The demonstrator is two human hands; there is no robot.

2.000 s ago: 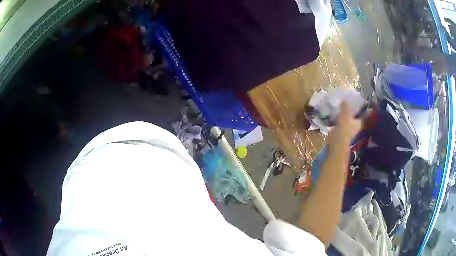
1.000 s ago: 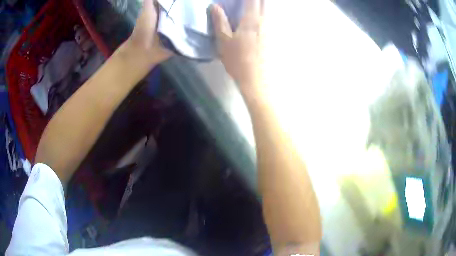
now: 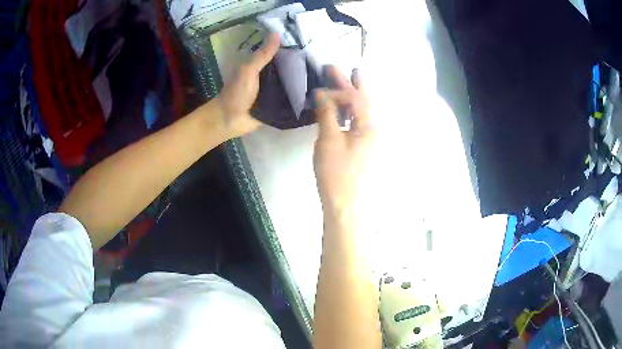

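Note:
A bunch of small black-and-white cut pieces (image 3: pixel 293 85) is between my two hands over the far left part of the white table (image 3: pixel 273 177). My left hand (image 3: pixel 244 88) holds the left side of the bunch, with its thumb on top. My right hand (image 3: pixel 344 126) is at the right side of the pieces, its fingers bent and slightly blurred over them. White parts of the pieces lie folded over the dark parts. The undersides and how far my right fingers grip are hard to see in the glare.
A cream sewing machine part (image 3: pixel 409 310) is at the near end of the table. A large dark cloth (image 3: pixel 528 102) drapes on the right. A red basket (image 3: pixel 65 88) stands on the left. A blue board (image 3: pixel 535 255), a white cable (image 3: pixel 556 272) and white scraps lie at the right.
The view has swung from the floor and baskets to the table. The bunch, blurred in my right hand at first, is now between both hands over the table, with its pieces spread more.

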